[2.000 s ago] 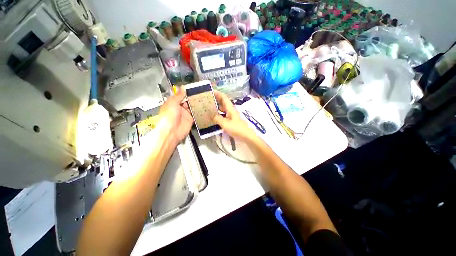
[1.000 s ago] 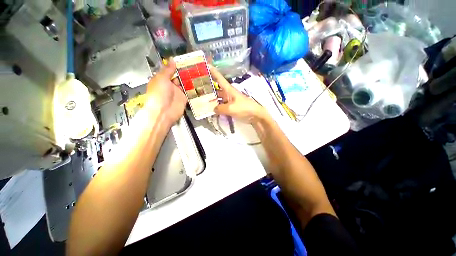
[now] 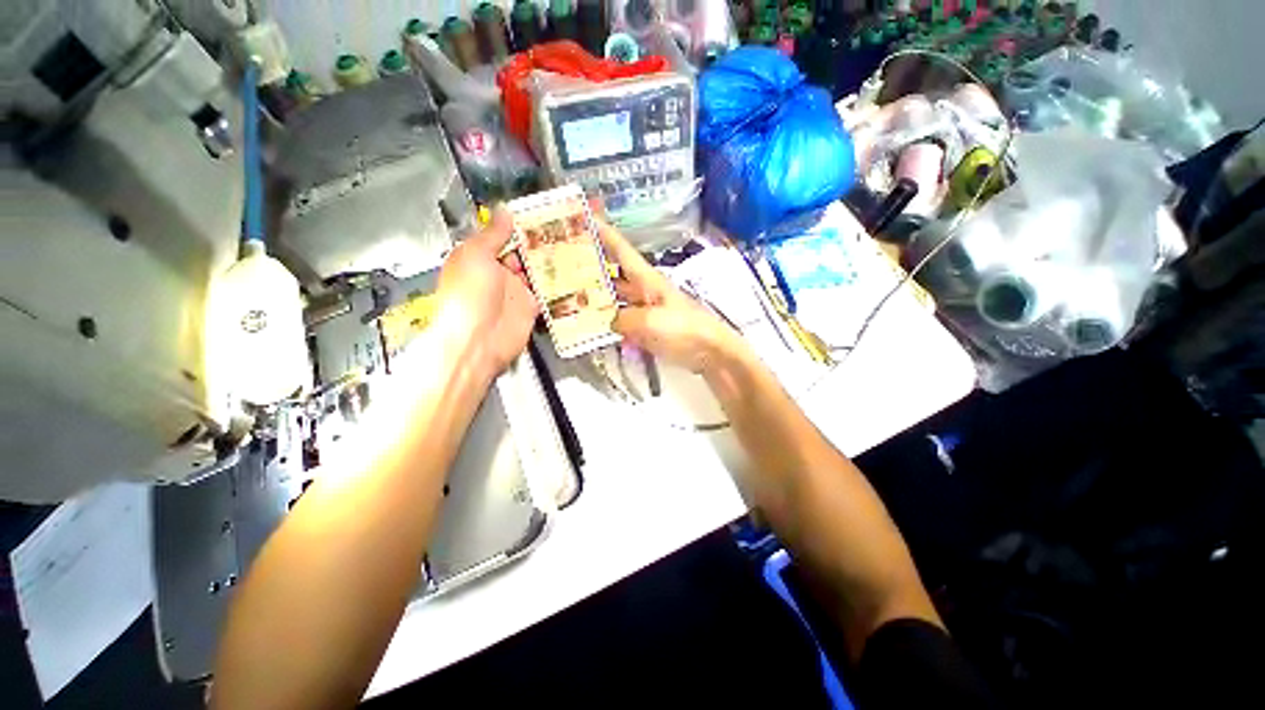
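A white smartphone [image 3: 566, 271] with a bright screen of pale and reddish pictures is held upright over the tabletop, in front of the control panel. My left hand [image 3: 486, 298] grips its left edge. My right hand [image 3: 663, 316] holds its right edge, with the thumb near the lower right of the screen. Both hands are bare. The fingers behind the phone are hidden.
The sewing machine head [image 3: 111, 264] stands at left, with its metal bed [image 3: 479, 499] below. The control panel [image 3: 624, 139], blue plastic bag [image 3: 771, 146], clear bag of cones [image 3: 1061, 264] and thread cones [image 3: 451, 49] stand behind the white table [image 3: 652, 479]. Dark cloth [image 3: 1082, 513] lies at lower right.
The phone's screen went from brownish to red blocks to pale, reddish pictures. Both hands still hold the phone. The camera view tipped down, then back up.
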